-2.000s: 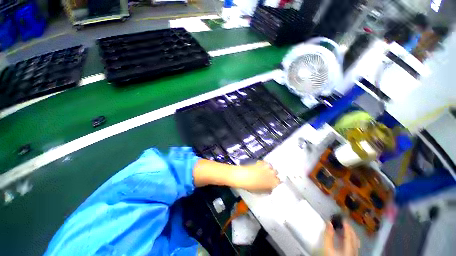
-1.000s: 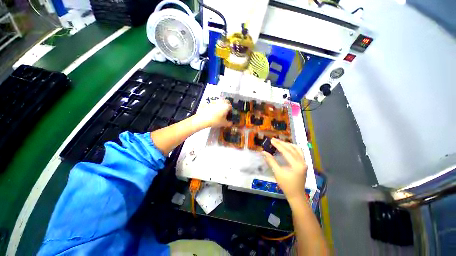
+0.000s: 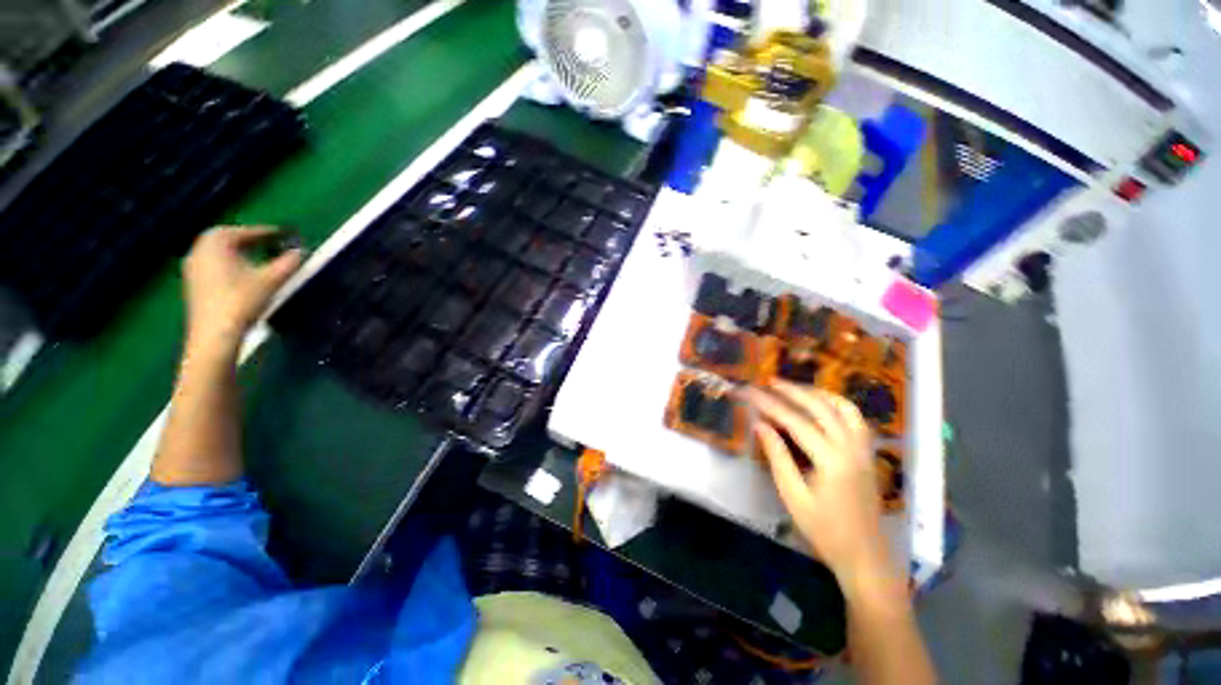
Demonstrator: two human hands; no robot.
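My left hand [image 3: 228, 277] is stretched out over the green bench at the left, beyond the tray, with a small dark part [image 3: 289, 244] between thumb and finger. My right hand [image 3: 820, 448] is over the front of the orange jigs [image 3: 706, 408], fingers bent down. Its fingertips are blurred against the jigs, so I cannot tell whether it holds a part. Black parts [image 3: 723, 303] sit in the jigs at the back left. The black blister tray [image 3: 469, 274] lies left of the white machine bed [image 3: 603, 388].
A white fan [image 3: 593, 51] stands behind the tray. The brass-coloured machine head [image 3: 770, 87] is behind the jigs, below the white gantry [image 3: 991, 83]. More black trays [image 3: 141, 174] lie at the far left. A pink note [image 3: 909, 305] is right of the jigs. Small dark specks [image 3: 674, 242] lie on the bed.
My left hand has moved from the jigs out to the left over the green bench. My right hand stays at the front of the jigs; the black part at its fingertips no longer shows clearly.
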